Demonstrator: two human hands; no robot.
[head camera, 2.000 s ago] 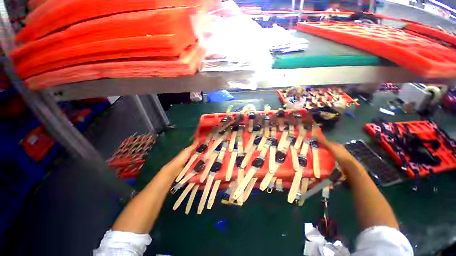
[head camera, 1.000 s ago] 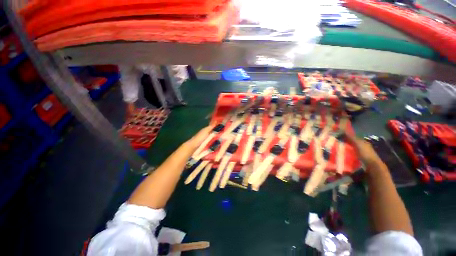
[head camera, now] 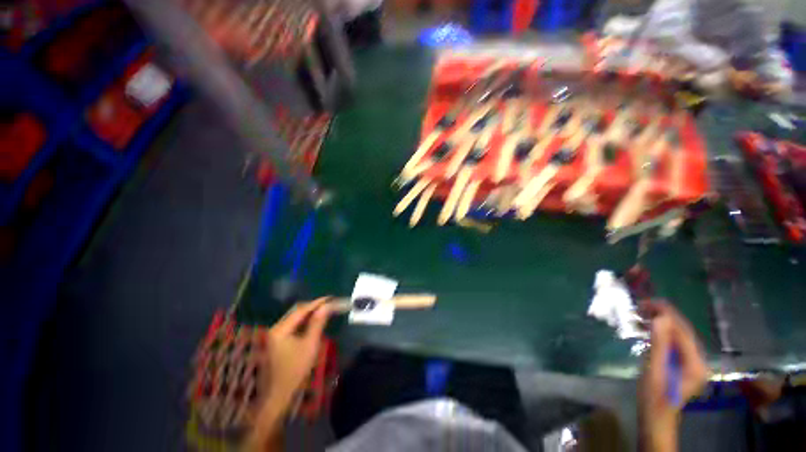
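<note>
My left hand (head camera: 296, 340) is at the bench's front edge, fingertips closed on one end of a wristwatch (head camera: 363, 304). The watch has a dark case and pale strap and lies over a small white paper (head camera: 378, 290). My right hand (head camera: 669, 357) is at the front right, closed around a blue pen-like tool (head camera: 673, 375). The watch tray (head camera: 694, 163), red-orange with several pale-strapped watches across it, lies on the green bench beyond both hands. The frame is blurred.
Crumpled white tissue (head camera: 616, 305) lies left of my right hand, with dark red scissors (head camera: 638, 281) behind it. A blue disc (head camera: 456, 252) is mid-bench. A dark parts tray (head camera: 738, 265) is at right. Another red tray (head camera: 225, 371) with watches is at lower left. A metal post (head camera: 221, 97) crosses the upper left.
The view has tilted down. Both hands have left the watch tray and come back to the front edge. My left hand has taken the watch's end; my right hand now holds the blue tool.
</note>
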